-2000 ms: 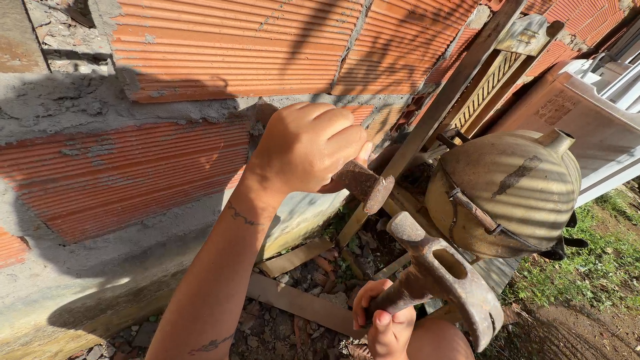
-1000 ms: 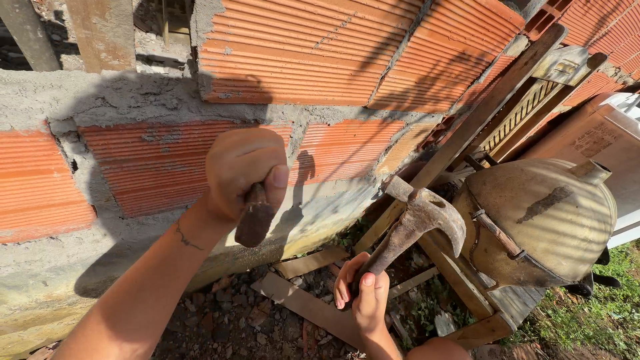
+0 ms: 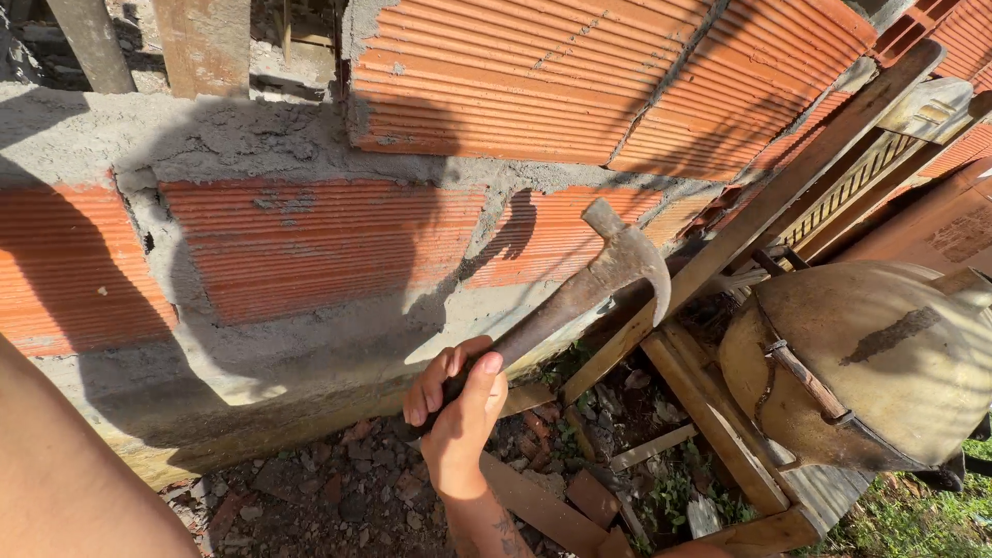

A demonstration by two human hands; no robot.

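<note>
My right hand (image 3: 457, 403) grips the handle of a rusty claw hammer (image 3: 624, 260). The hammer head is raised in front of the lower wall, its claw curving down to the right. Behind it stands a wall of ribbed orange hollow clay bricks (image 3: 325, 232) with rough grey mortar (image 3: 256, 128) between the courses. The shadow of the hammer falls on a brick left of the head. My left hand is out of view; only part of the left arm (image 3: 70, 473) shows at the lower left edge.
At right, a stained yellowish rounded vessel (image 3: 860, 364) with a wire and wooden handle stands by a wooden frame (image 3: 713, 418). A long plank (image 3: 775, 194) leans diagonally towards the wall. Rubble (image 3: 333, 488) and loose boards (image 3: 542, 504) lie below. Wooden posts (image 3: 203, 46) stand in the opening at upper left.
My left hand, which held a dark, rusty tool before the wall, has left the view. The hammer in my right hand has come up from low beside the vessel to before the bricks.
</note>
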